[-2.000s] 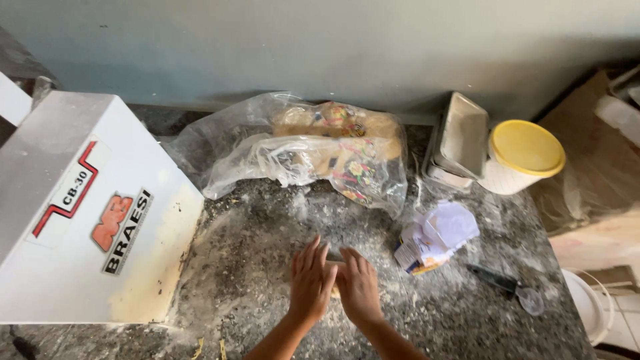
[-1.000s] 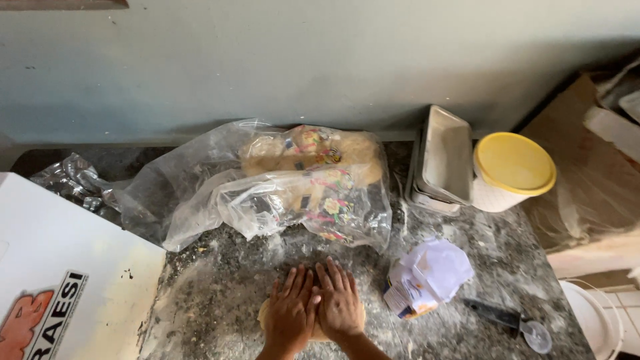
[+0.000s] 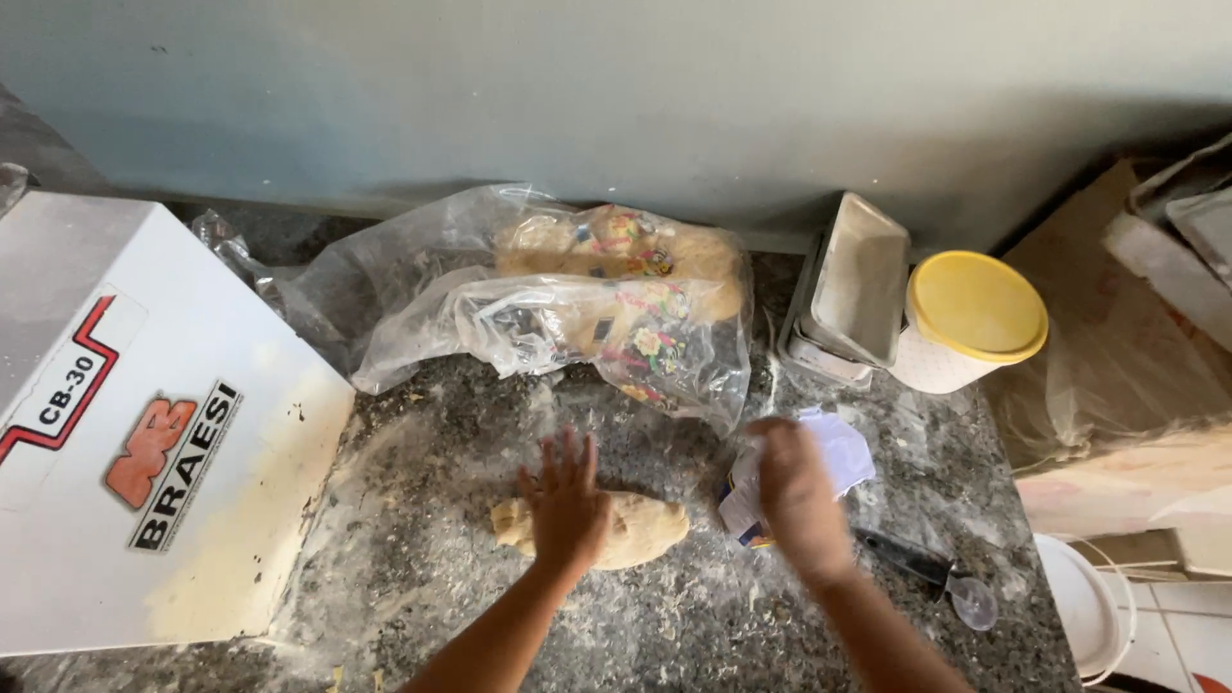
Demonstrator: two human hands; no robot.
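An oblong piece of dough lies on the floured granite countertop. My left hand rests on its left part, palm down with the fingers spread. To the right, my right hand is raised over an opened paper bag and hides part of it; the hand is blurred, and whether its fingers hold anything cannot be made out. Behind the dough, loaf-shaped pieces of dough or bread lie inside a clear printed plastic bag.
A white Braesi machine stands at the left. Metal loaf pans and a tub with a yellow lid stand at the back right, against the wall. A black-handled tool lies near the right edge, beyond which is a white bucket.
My hands, together on the dough one second ago, are now apart. The right one has moved right to the paper bag, uncovering much of the dough; the left one remains on it.
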